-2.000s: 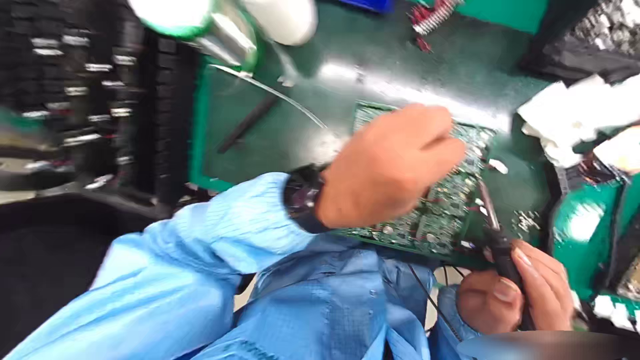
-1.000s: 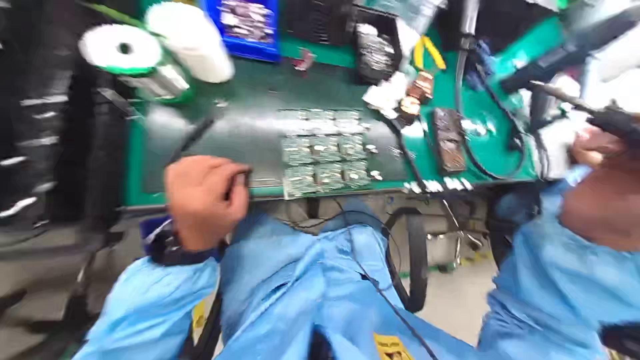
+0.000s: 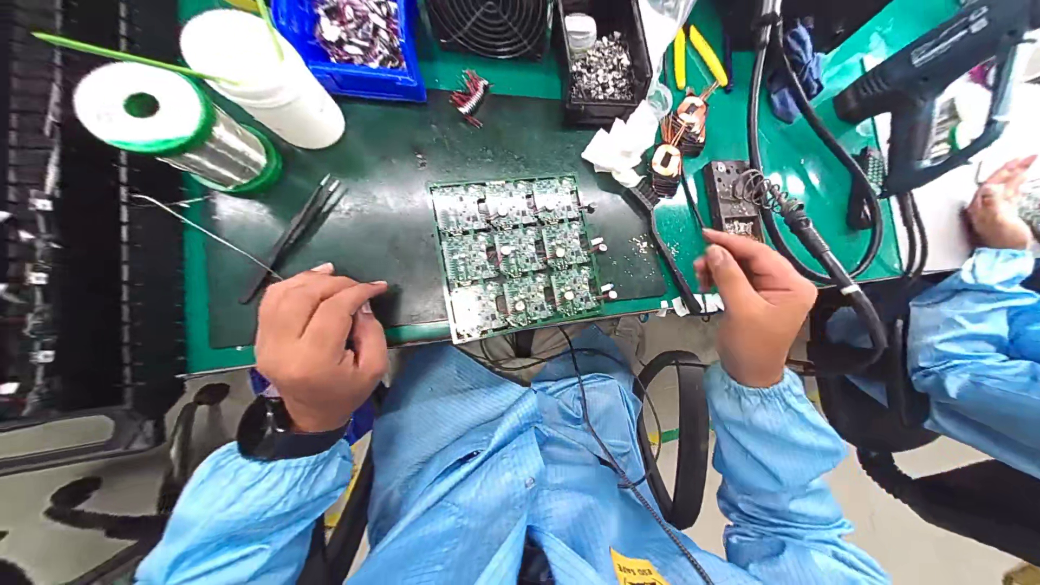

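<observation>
My left hand (image 3: 321,345) is at the mat's front left, its fingers curled around solder wire (image 3: 215,233), which runs in from the left; the grip itself is hidden. My right hand (image 3: 751,305) is right of the board, thumb and forefinger pinched at the lower end of a thin dark tool (image 3: 692,201). Between the hands, a green circuit board panel (image 3: 516,252) lies at the mat's front edge. Right of it lies a black brush (image 3: 662,244). A soldering iron (image 3: 812,240) sits in a coiled spring holder (image 3: 764,191). Dark slender tools (image 3: 292,236) lie above my left hand.
A solder spool (image 3: 175,130) and white bottle (image 3: 264,81) stand back left. Behind the panel are a blue parts bin (image 3: 406,81), fan (image 3: 487,28) and black parts bin (image 3: 601,114). Copper coils (image 3: 666,162), pliers (image 3: 705,57), a heat gun (image 3: 918,89) and another person's hand (image 3: 999,203) are right.
Two seconds ago my right hand held the soldering iron and my left was over the panel. The iron is now in the holder; my left hand is left of the panel. The view has shifted.
</observation>
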